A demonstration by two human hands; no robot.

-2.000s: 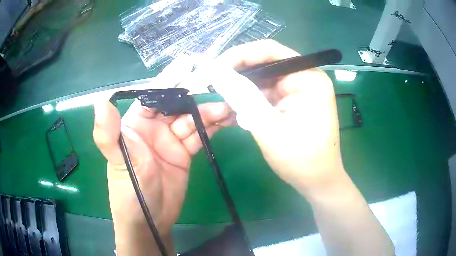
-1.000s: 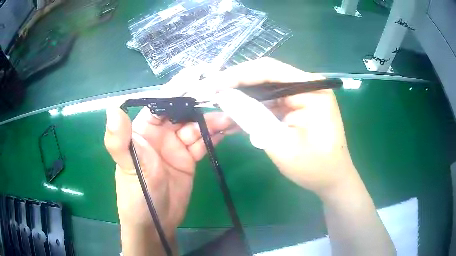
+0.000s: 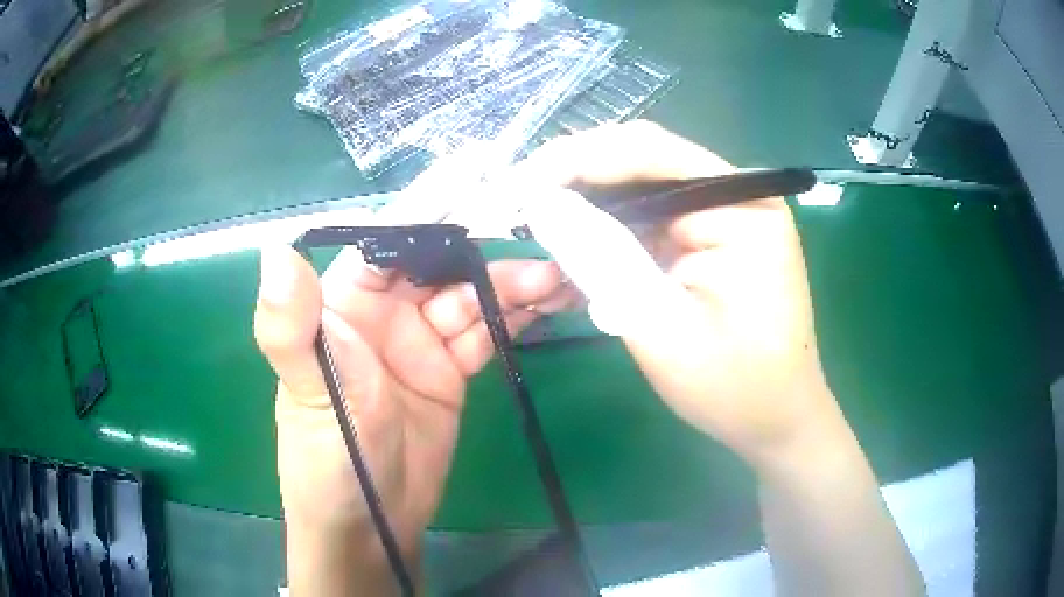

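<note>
My left hand [image 3: 391,338] holds a thin black phone middle frame [image 3: 523,408] from below, thumb at its far left corner and fingers behind its far end. The frame's solid far end [image 3: 420,253] faces up; its near end is cut off by the picture's bottom. My right hand [image 3: 688,280] grips a dark slim tool [image 3: 747,184] like a pen, its handle pointing right. The tool's tip side is near the frame's far right corner; the tip is hard to make out in the glare. Whether it touches the frame, I cannot tell.
Clear plastic bags of small parts [image 3: 455,76] lie on the far side. Another phone frame [image 3: 85,356] lies on the green bench at left. A black blister tray [image 3: 76,531] is at the lower left, a white sheet [image 3: 933,525] at the lower right. A white post [image 3: 910,99] stands at the far right.
Both hands and the held frame have shifted slightly right in the picture. The loose frame at left has moved farther left. The frame lying at right two seconds ago no longer shows there.
</note>
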